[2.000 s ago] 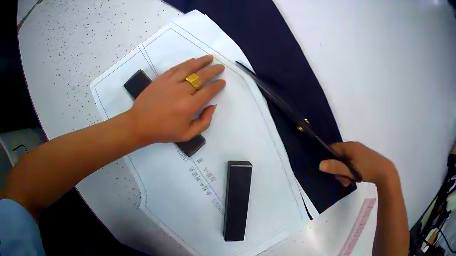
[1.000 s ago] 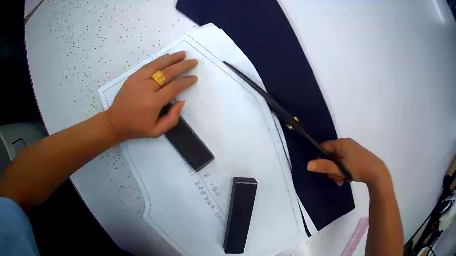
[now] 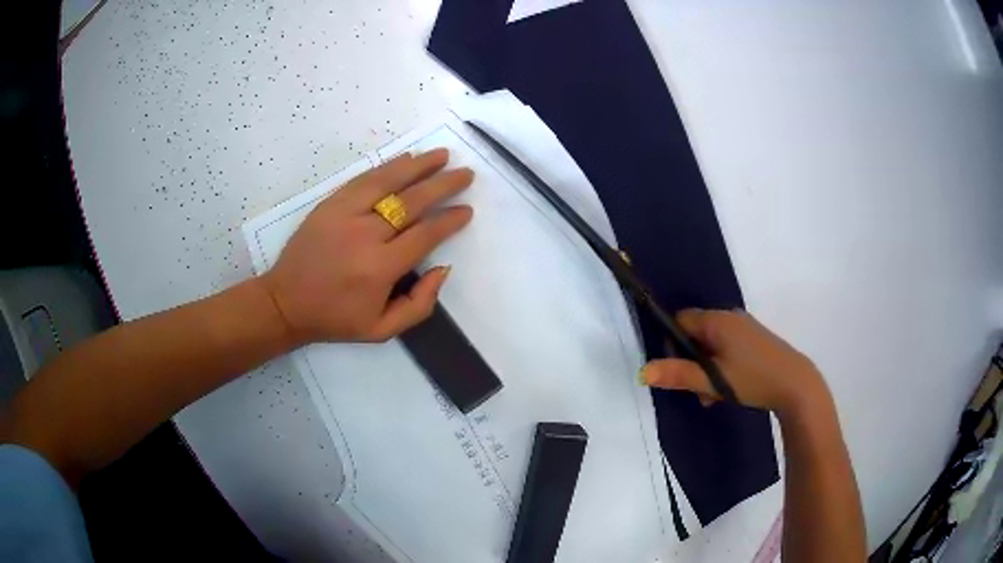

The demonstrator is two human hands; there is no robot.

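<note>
The white paper pattern [image 3: 550, 319] lies on dark navy fabric [image 3: 649, 154], which shows beyond its right edge. My left hand [image 3: 368, 253], with a gold ring, lies flat on the pattern, fingers spread, partly over one dark pattern weight [image 3: 456, 357]. A second weight [image 3: 548, 495] lies nearer me, cut off by the lower frame edge. My right hand [image 3: 720, 357] holds the long black fabric shears [image 3: 561, 209] by the handles. Their blades run up and left along the pattern's right edge; how far they are apart is unclear.
The white speckled table [image 3: 198, 143] curves around the work. A pink ruler strip [image 3: 772, 541] shows at the bottom, right of the fabric, mostly cut off. A grey object [image 3: 55, 319] is beyond the table's left edge. Mixed items [image 3: 962, 484] are at the lower right edge.
The shears and right hand have moved left relative to the fabric. The pattern, weights and fabric appear lower and further right in view. More of the fabric's far end shows, with a white gap.
</note>
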